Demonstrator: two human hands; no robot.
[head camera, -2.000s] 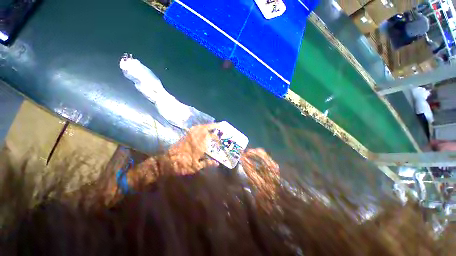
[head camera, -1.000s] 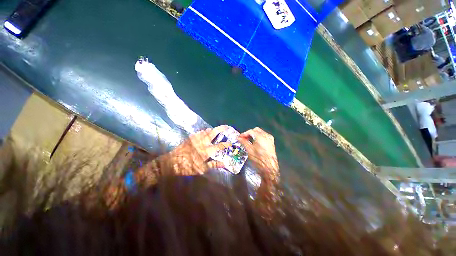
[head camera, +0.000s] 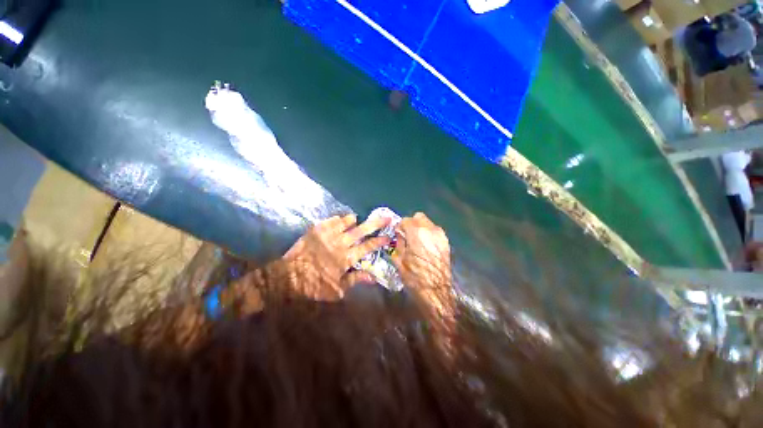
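Observation:
A small white open-cased unit (head camera: 381, 269) with tiny coloured and metallic bits inside lies between my hands, mostly covered by fingers. My left hand (head camera: 328, 257), blue band at the wrist, holds it from the left with fingers spread across its top. My right hand (head camera: 422, 252) grips its right edge, with bent fingertips at the inner parts. A white cord in a shiny clear bag (head camera: 259, 150) trails from the unit to the upper left on the dark green bench (head camera: 335, 125). Brown strands hide the lower forearms and the unit's near side.
A blue mat (head camera: 452, 50) with white lines lies across the green conveyor (head camera: 594, 150), with a white unit (head camera: 485, 4) cut off at the top. A black device (head camera: 21, 29) is at upper left. Cardboard (head camera: 142, 251) is at lower left. A person (head camera: 736, 180) and cartons are at right.
My right hand has come in from beside the unit onto its right edge. My left fingers now spread over the top, hiding more of it. The view has shifted slightly.

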